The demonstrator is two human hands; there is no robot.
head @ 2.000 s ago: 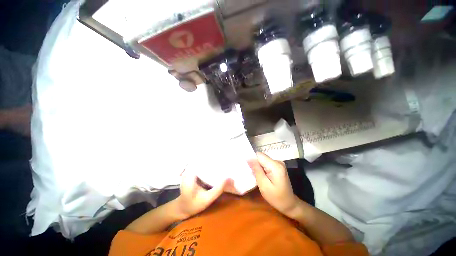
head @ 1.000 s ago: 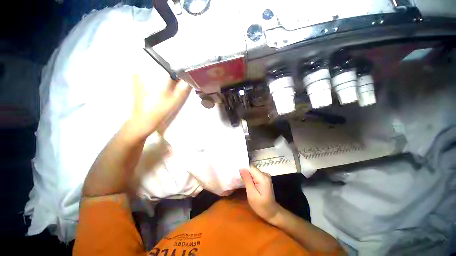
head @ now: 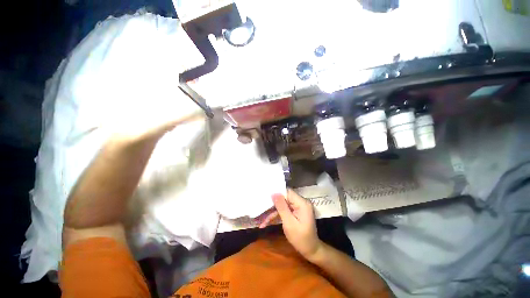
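Note:
A white fabric piece (head: 241,180), overexposed, lies under and in front of the dark presser foot area (head: 272,139) of the overlock machine (head: 258,112). My right hand (head: 297,220) pinches the fabric's near right edge between thumb and fingers. My left arm reaches forward over the white heap (head: 75,145) at the left. My left hand (head: 189,119) is washed out by glare beside the machine head's left end, and its fingers and what they hold cannot be made out.
Four white tension knobs (head: 372,131) stand on the machine front above the pale bed (head: 383,195) with ruler-like marks. A greyish-white fabric heap (head: 430,250) lies at the right. A bent dark metal bracket (head: 206,55) is at the machine's upper left.
My left hand has moved from the near fabric edge to the far left beside the machine head. My right hand stays at the fabric's edge. The view has shifted, showing more machine top.

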